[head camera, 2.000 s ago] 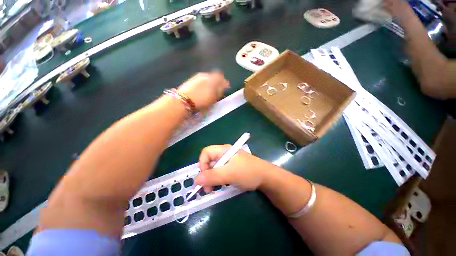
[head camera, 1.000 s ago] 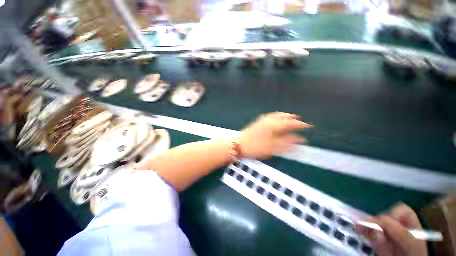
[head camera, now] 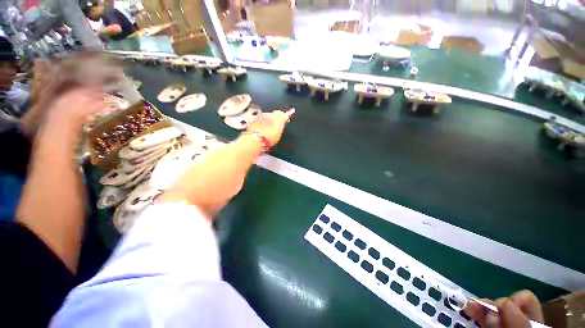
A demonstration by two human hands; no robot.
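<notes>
My left hand (head camera: 272, 128) reaches over the dark-green belt beside two overlapping cream plastic covers (head camera: 235, 105). Its fingertips point right and its palm side is hidden, so I cannot tell whether it touches or holds a cover. My right hand (head camera: 513, 311), cut off by the bottom edge, holds slim white tweezers (head camera: 482, 303) at the lower right. A clear loop (head camera: 457, 299) is at the tweezer tip. A white die-cut adhesive sheet (head camera: 340, 238) with two rows of dark rounded cells lies diagonally on the bench, its lower end under the right hand and picture edge.
Cream covers (head camera: 154, 142) are heaped at left by a box of dark-red parts (head camera: 128, 132). Another person's bare arm (head camera: 54, 186) reaches in there. More covers (head camera: 191, 102) lie on the belt. Part-assembled units (head camera: 374, 93) line its far side. A brown carton (head camera: 568, 311) edges in lower right.
The view has swung left from the sheet and carton. My left hand has moved away from the sheet to the covers on the belt. My right hand keeps the tweezers. The neighbour's arm has come in.
</notes>
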